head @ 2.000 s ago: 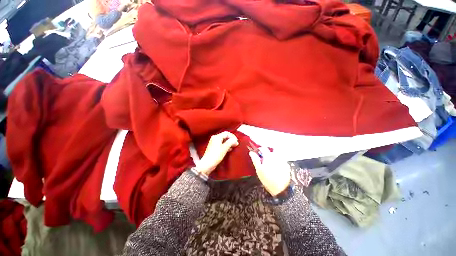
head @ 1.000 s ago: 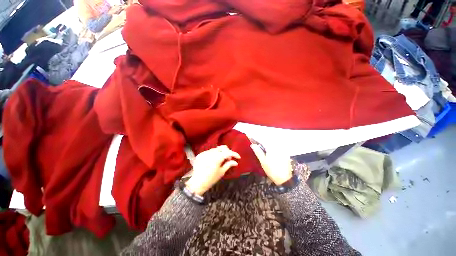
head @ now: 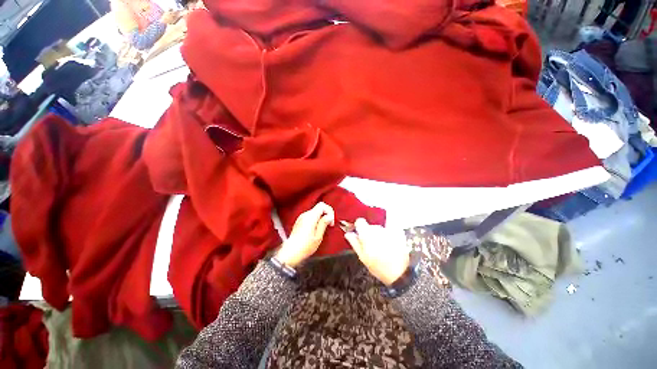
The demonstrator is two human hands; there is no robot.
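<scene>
A red garment lies rumpled at the table's near edge, its narrow end over the edge between my hands. My left hand pinches this red cloth with the fingertips. My right hand is just to the right and holds small dark thread snips, their tip pointing at the left fingertips. Most of the snips is hidden in the hand. Any thread is too fine to see.
More red garments are heaped on the white table. Another red garment hangs over the left edge. Khaki cloth lies below at right, denim beyond. Dark and grey clothing lies at far left; a person's legs show at top right.
My right hand has turned inward, and the snips now show near my left fingertips. My left hand has moved slightly up and holds the cloth in a pinch.
</scene>
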